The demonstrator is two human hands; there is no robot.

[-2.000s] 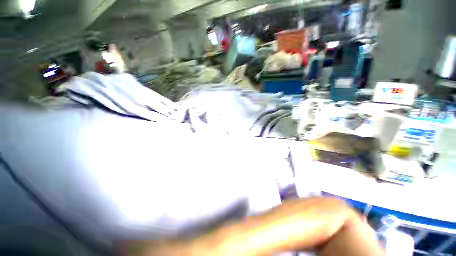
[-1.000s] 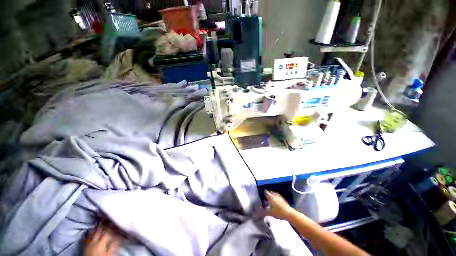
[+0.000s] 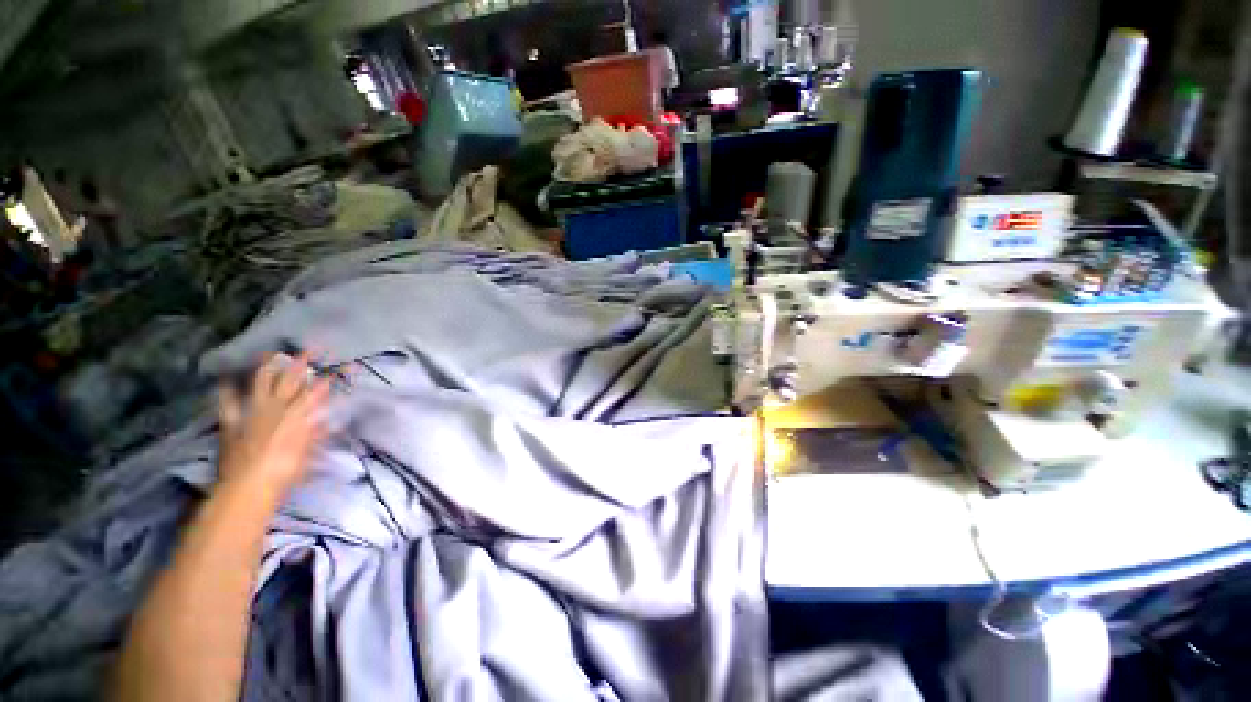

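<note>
Grey fabric (image 3: pixel 480 480) lies in loose folds left of the sewing machine (image 3: pixel 892 329) and hangs over the table's front edge. Its straight dark edge runs down from beside the needle area, which is lit yellow. My left hand (image 3: pixel 279 412) is on top of the heaped fabric at the left, fingers spread and slightly blurred; whether it pinches any cloth cannot be told. My right hand is not in the picture.
The white, blue-edged table (image 3: pixel 878 542) spreads under the machine. A teal upright panel (image 3: pixel 912 178) and a display box (image 3: pixel 1011 226) stand above it. Black scissors (image 3: pixel 1225 480) lie at the far right. A white cone (image 3: pixel 1050 651) hangs below the edge. Thread cones (image 3: pixel 1109 96) stand behind.
My left hand has moved up and forward from the lap onto the fabric heap. My right hand has left the picture. The view has turned left; the fabric edge hangs straighter down.
</note>
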